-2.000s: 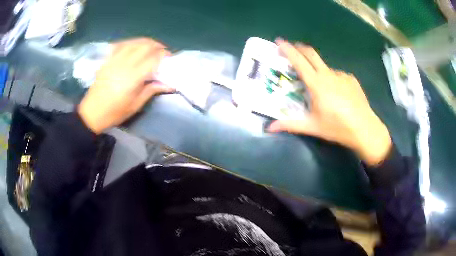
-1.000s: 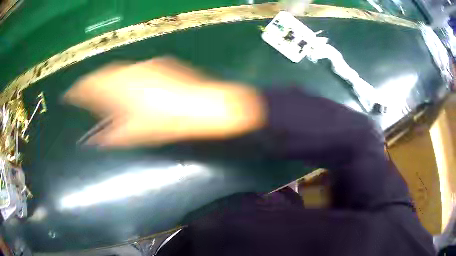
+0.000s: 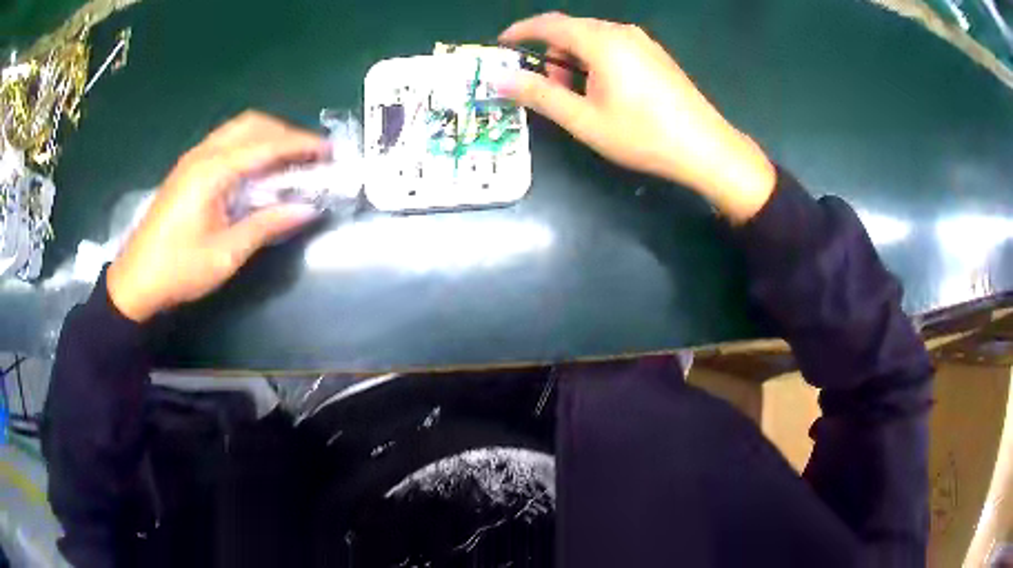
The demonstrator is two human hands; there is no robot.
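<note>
A white square socket housing (image 3: 444,189) lies open side up on the dark green tabletop in front of me. A green circuit board (image 3: 483,135) and a dark rectangular part (image 3: 391,128) show inside it. A small gold piece is at its top edge. My left hand (image 3: 222,211) is closed around the clear bagged cord (image 3: 278,191) just left of the housing. My right hand (image 3: 633,105) is at the housing's upper right corner, with thumb and forefinger at the edge. It holds a slim black tool (image 3: 552,64).
A tangled pile of brass strips (image 3: 44,111) lies at the table's left edge, with clear and white pieces (image 3: 24,222) below it. A raised strip (image 3: 928,22) crosses the upper right corner. A brown cardboard box (image 3: 889,444) stands below the table's front edge at right.
A second ago my blurred right arm reached left across the table. Now it is back at the right, at the housing. My left hand and this housing are in view again.
</note>
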